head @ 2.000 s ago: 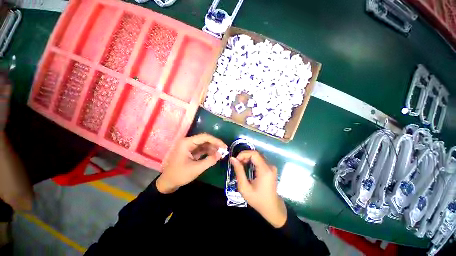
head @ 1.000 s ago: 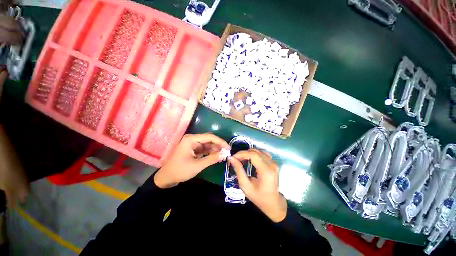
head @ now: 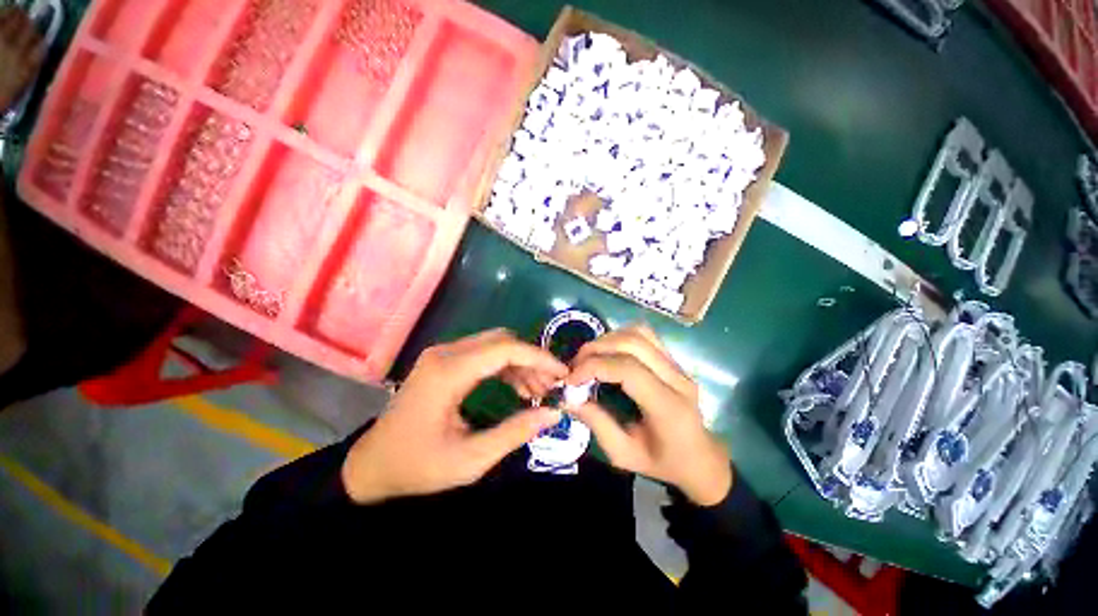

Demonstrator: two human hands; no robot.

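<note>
A loop-shaped frame (head: 560,454) stands between my hands at the bench's near edge, its round end away from me and its printed end toward me. A small white piece (head: 579,392) is pinched at the fingertips over the frame's middle. My left hand (head: 464,415) has thumb and fingers closed at the piece and frame. My right hand (head: 650,409) pinches the white piece from the other side. The fingers hide part of the frame's sides, and the exact contact is too small to tell.
An open carton (head: 744,223) heaped with white pieces lies ahead. A salmon-red compartment tray (head: 452,229) is on the left. A pile of frames (head: 951,445) lies on the right. Loose frames (head: 973,207) lie beyond the edge strip (head: 831,244). Part of another person's hand shows at far left.
Both hands have come closer together around the white piece, and my right fingers now reach over it. The view has shifted, so tray and carton sit differently in the picture.
</note>
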